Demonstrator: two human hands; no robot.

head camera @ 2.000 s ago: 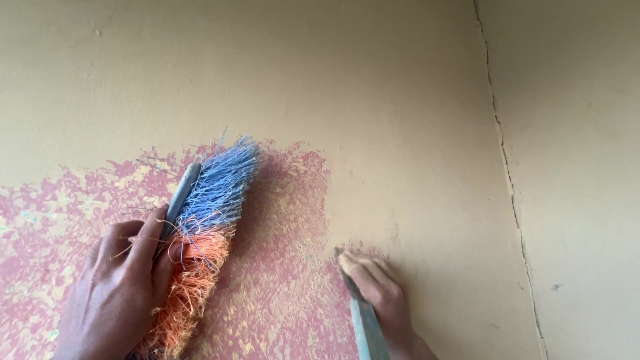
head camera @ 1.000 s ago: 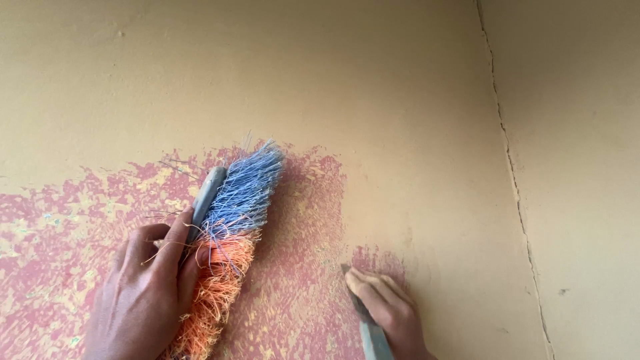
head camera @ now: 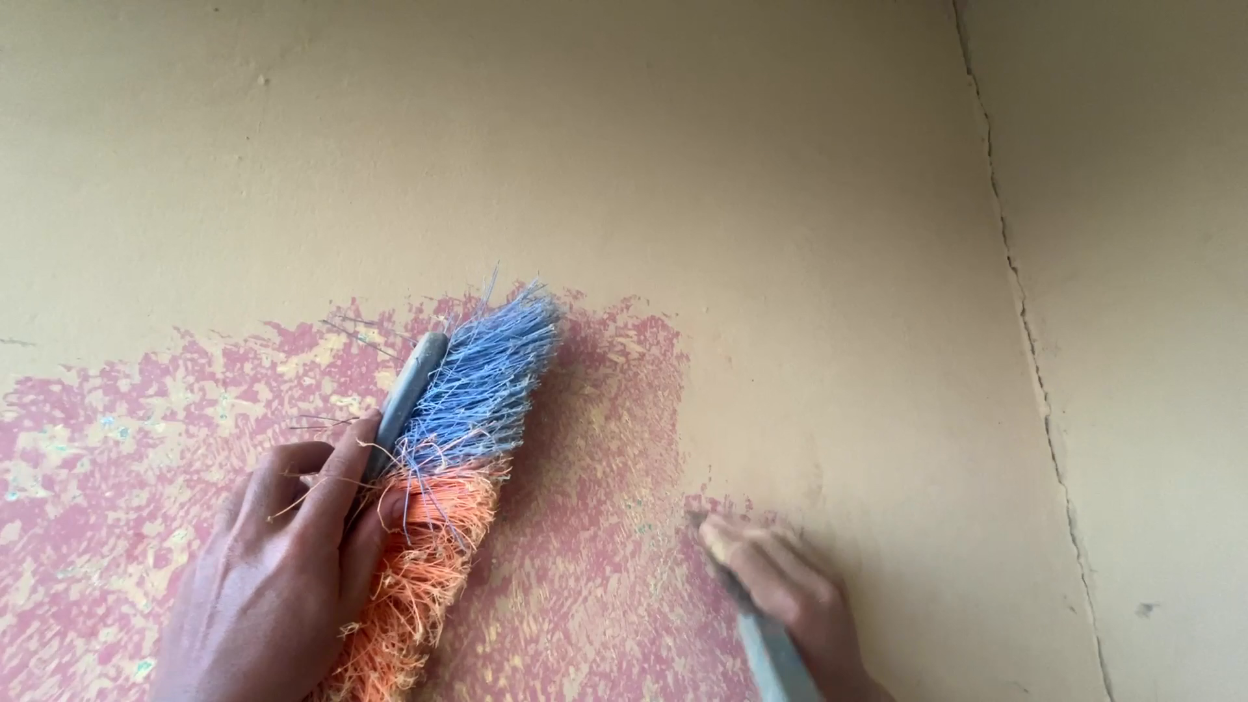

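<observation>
My left hand (head camera: pixel 283 556) grips a brush head (head camera: pixel 478 380) with blue bristles at the top and orange ones lower down, its grey back tilted up and to the right. Lower right, my right hand (head camera: pixel 785 575) is closed on a flat scraping tool (head camera: pixel 770 653), whose kind I cannot tell because the fingers cover part of it and it is blurred. The tool's dark tip is at the wall, by the right edge of the patch where the tan paint (head camera: pixel 604 175) is worn off and mottled pink (head camera: pixel 585 546) shows.
A long jagged crack (head camera: pixel 1019 283) runs down the wall near the inside corner at the right. Another wall surface (head camera: pixel 1170 341) lies beyond it. A small dark mark (head camera: pixel 1146 610) is low on that surface.
More pink shows by my right hand than two seconds ago. That hand has moved a little at the patch's edge. My left hand still holds the brush head.
</observation>
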